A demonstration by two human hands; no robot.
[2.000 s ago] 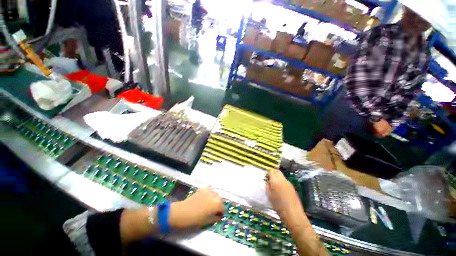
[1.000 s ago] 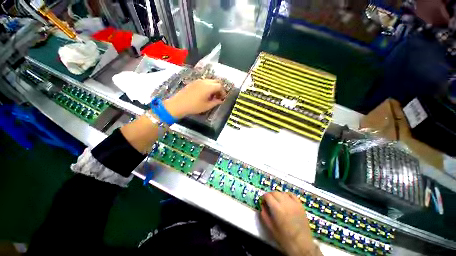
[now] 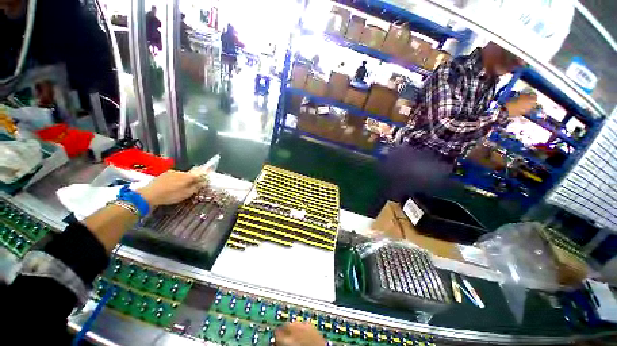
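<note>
My left hand (image 3: 174, 188), with a blue wrist strap (image 3: 134, 201), is over the component tray (image 3: 186, 226) at its upper left, fingers bent down among small silver components; whether it grips one cannot be told. My right hand (image 3: 300, 334) is at the bottom edge, partly cut off, its fingertips over a green circuit board panel (image 3: 237, 317) on the line; what is in its fingers is hidden. Yellow-and-black component rows (image 3: 291, 206) lie on a white sheet (image 3: 277, 274) right of the tray.
A ribbed parts pack (image 3: 407, 272) in clear plastic lies right of the sheet, beside a green coil (image 3: 352, 270). A black bin (image 3: 443, 217) and a cardboard box (image 3: 396, 223) stand behind. Red bins (image 3: 139, 162) are at left. A person in a checked shirt (image 3: 450, 101) stands beyond.
The view has tilted up and shifted, bringing the shelves and the person back in. My left hand has moved to the tray's upper left. My right hand is still over the panel, now lower in view.
</note>
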